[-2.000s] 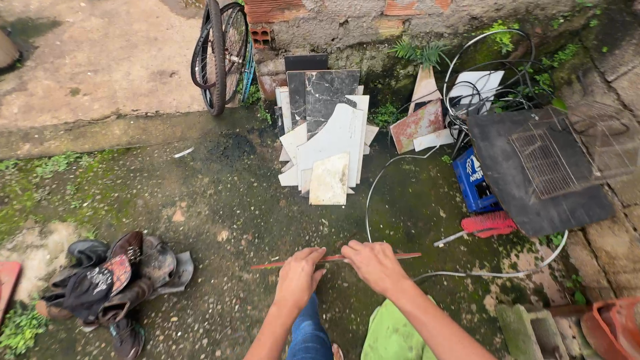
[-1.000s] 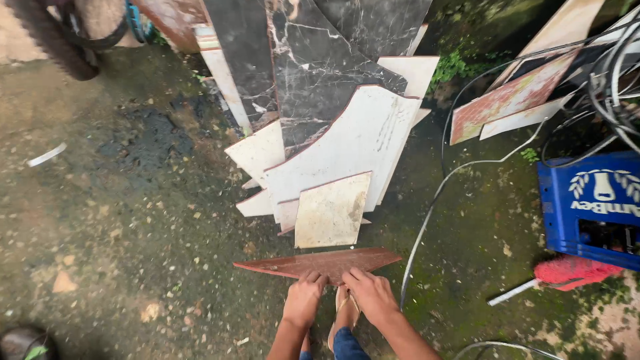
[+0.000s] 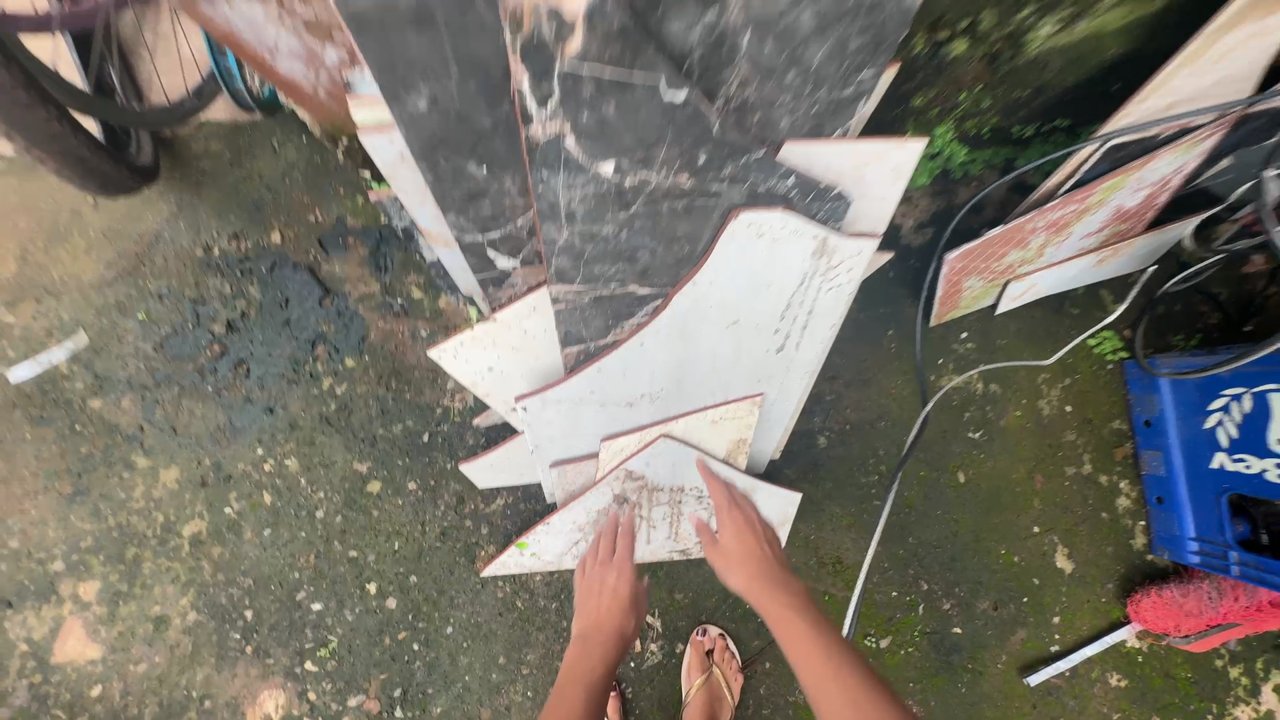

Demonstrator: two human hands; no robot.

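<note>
A dirt-streaked white tile piece (image 3: 655,495) with a pointed top leans against the front of a stack of broken tiles. My left hand (image 3: 610,580) lies at its lower middle, fingers extended. On the right part of the same piece is my right hand (image 3: 738,530), thumb and fingers spread. Neither hand is closed around an edge; whether the fingertips press on the surface is hard to tell. Behind stand a cream tile piece (image 3: 735,425), a large curved-edge white tile (image 3: 700,330) and dark marbled slabs (image 3: 640,180).
A bicycle wheel (image 3: 110,130) is at upper left. To the right are more leaning tile pieces (image 3: 1090,225), a loose cable (image 3: 915,430), a blue plastic crate (image 3: 1170,470) and a red mesh-covered item (image 3: 1200,610). My sandaled foot (image 3: 712,670) is on the mossy ground below.
Both hands held the tile piece by its edge in front of the stack; now it leans on the stack, its pale face showing, and the hands have loosened. The view has moved much closer.
</note>
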